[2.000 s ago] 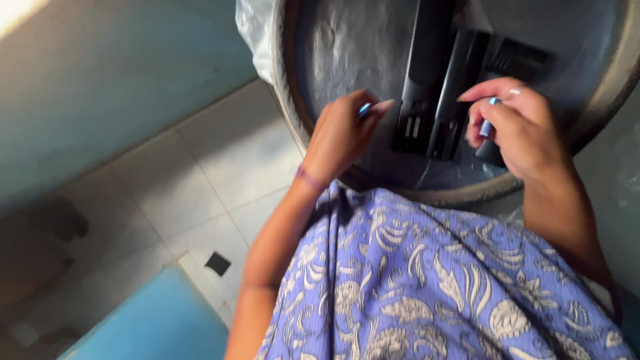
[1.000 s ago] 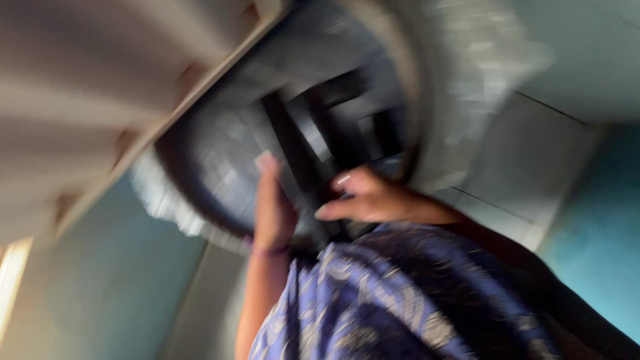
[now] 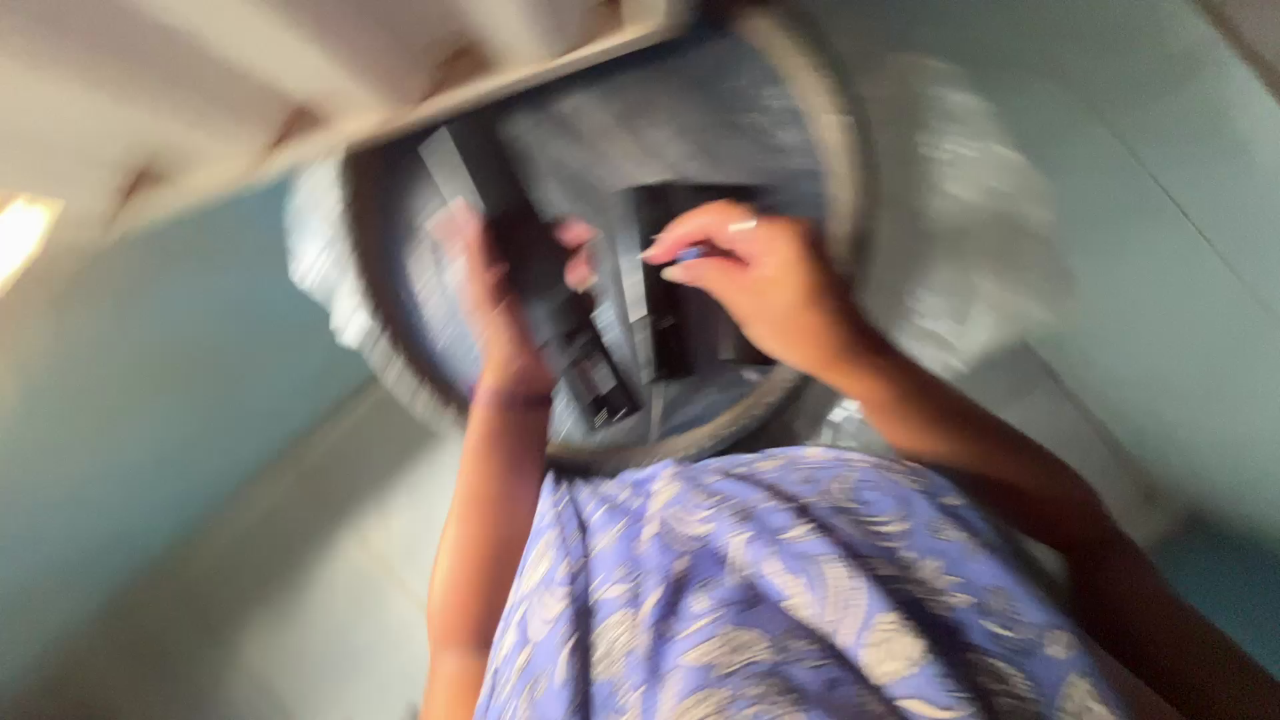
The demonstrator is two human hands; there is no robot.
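My left hand is wrapped around a long black box-like part, which tilts over a round dark tub. Its lower end has small pale slots. My right hand has thumb and forefinger pinched on a small blue item, too blurred to name. Just left of and below these fingertips, a second black part with a shiny edge lies in the tub. More dark pieces sit partly hidden behind my right hand.
Crumpled clear plastic sheeting spreads around the tub's outside. A pale ridged panel overhangs the tub at upper left. Floor tiles show below left, and a patterned purple garment covers my lap.
The view has turned strongly. My left hand, seen apart from the long black parts two seconds ago, now holds one. My right hand was lower over the parts one second ago.
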